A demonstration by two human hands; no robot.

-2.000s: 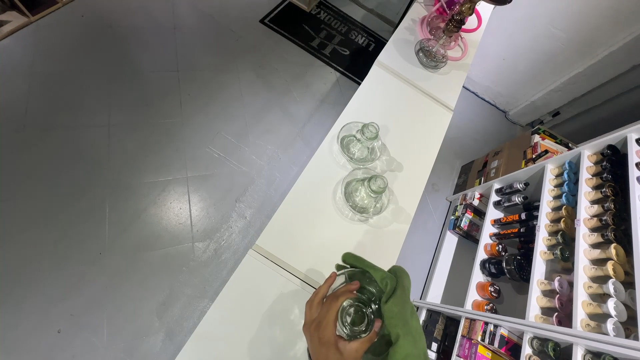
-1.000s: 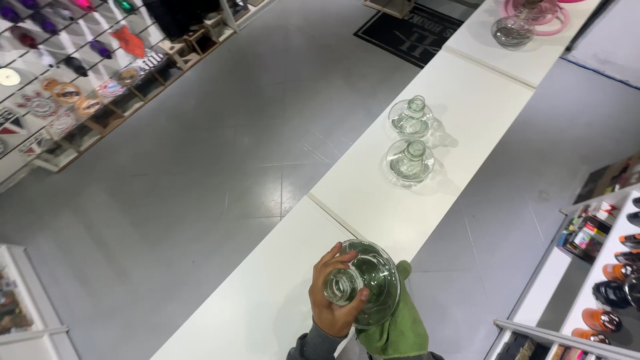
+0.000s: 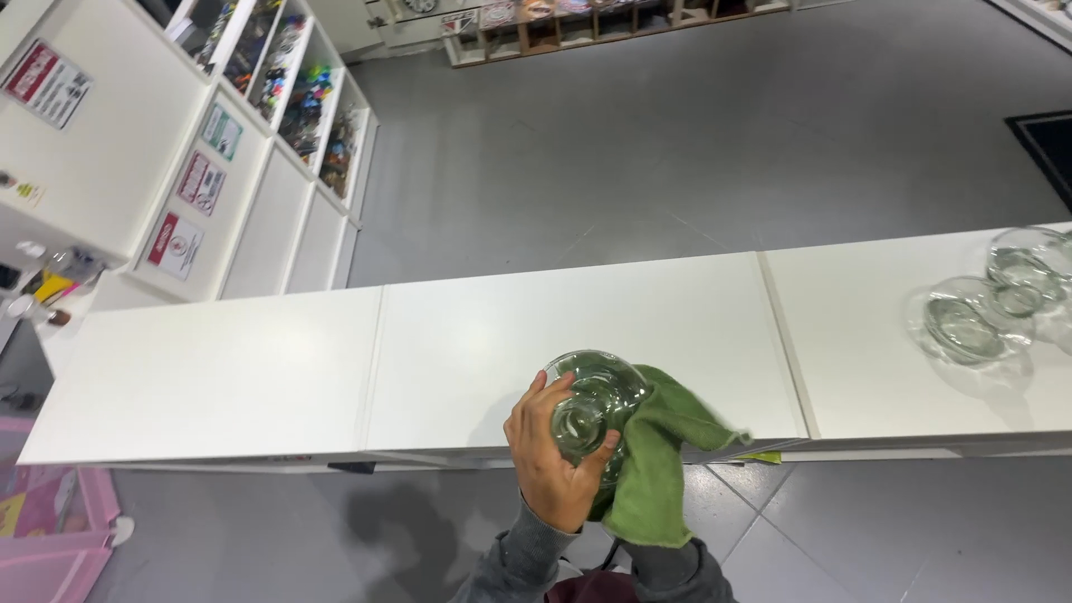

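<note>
My left hand point(image 3: 548, 456) grips a clear, green-tinted glass vase point(image 3: 599, 389) by its neck, with the neck end facing me and the wide rounded part beyond it. A green cloth point(image 3: 657, 469) covers my right hand point(image 3: 624, 494) and lies against the right side of the glass; the fingers under it are hidden. Both hands are over the near edge of a long white counter point(image 3: 469, 335). Two similar glass vases stand on the counter at the far right, the nearer one point(image 3: 967, 322) beside the other point(image 3: 1026, 260), which the frame edge partly cuts off.
The white counter has seams between its sections. Shelves with small colourful goods point(image 3: 310, 100) and white panels with signs point(image 3: 201, 180) are at the upper left. Bottles point(image 3: 71, 264) stand at the counter's left end. A pink plastic bin point(image 3: 59, 511) is at the lower left.
The view has swung strongly to the left. The glass stays in my left hand, with the green cloth beside it.
</note>
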